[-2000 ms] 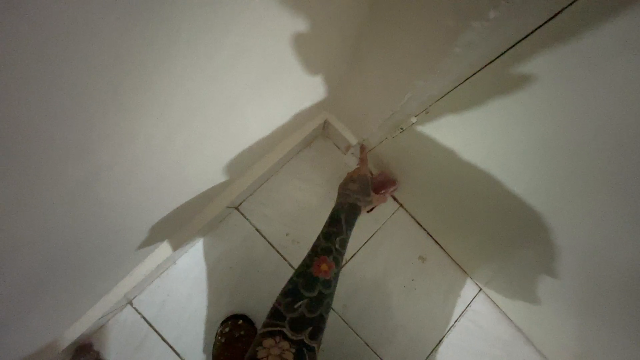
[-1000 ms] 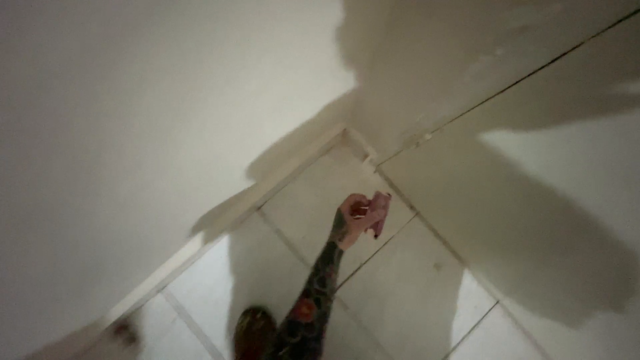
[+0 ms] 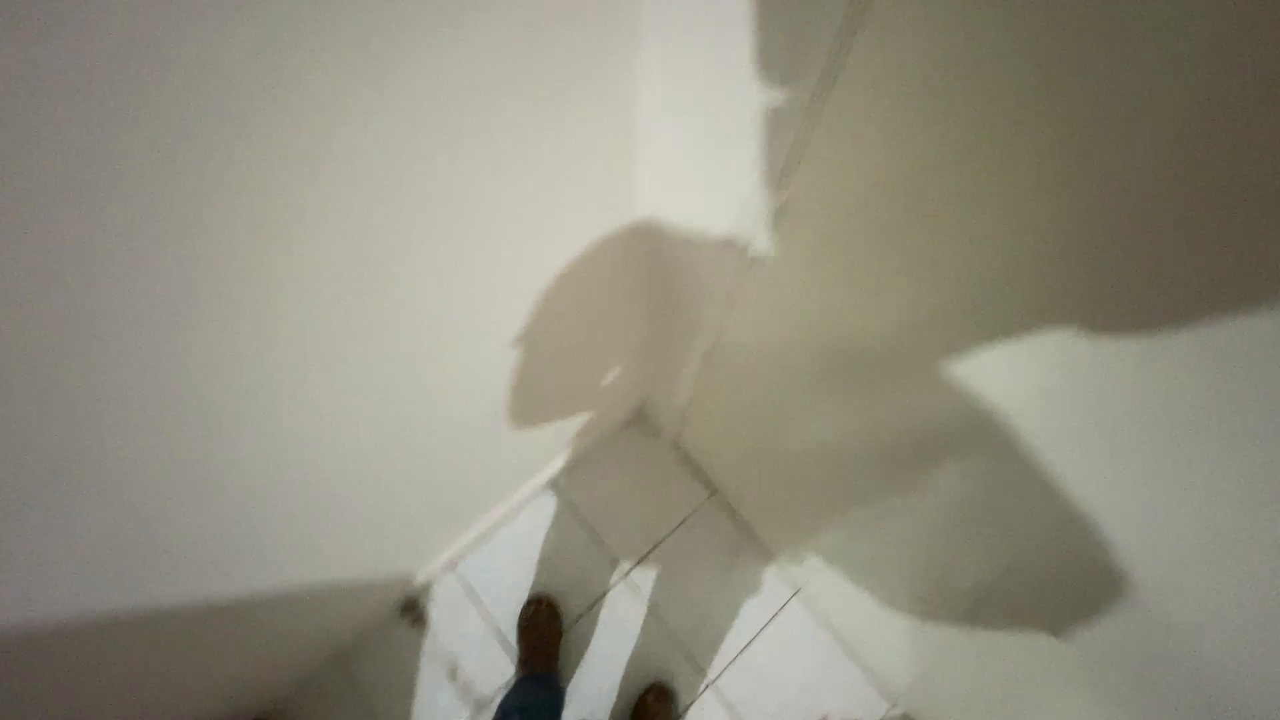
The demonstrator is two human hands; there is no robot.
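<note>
Neither of my hands shows in the head view now. At the bottom, two brown shoes stand on the white floor tiles (image 3: 635,470): the left shoe (image 3: 540,632) below a blue trouser leg (image 3: 533,697), the right shoe (image 3: 655,702) at the frame's lower edge. Beyond them the floor narrows into a corner between pale walls. Large shadows fall over the corner and the surface on the right. The view is blurred.
A pale wall (image 3: 300,300) fills the left, with a light skirting (image 3: 495,515) along its foot. A smooth pale surface (image 3: 1130,460) stands on the right, edged by a narrow gap. A small dark thing (image 3: 412,610) lies at the skirting's near end.
The hand and patterned sleeve, low at the corner with a reddish thing before, have left the view. The view has shifted and takes in more wall and both shoes.
</note>
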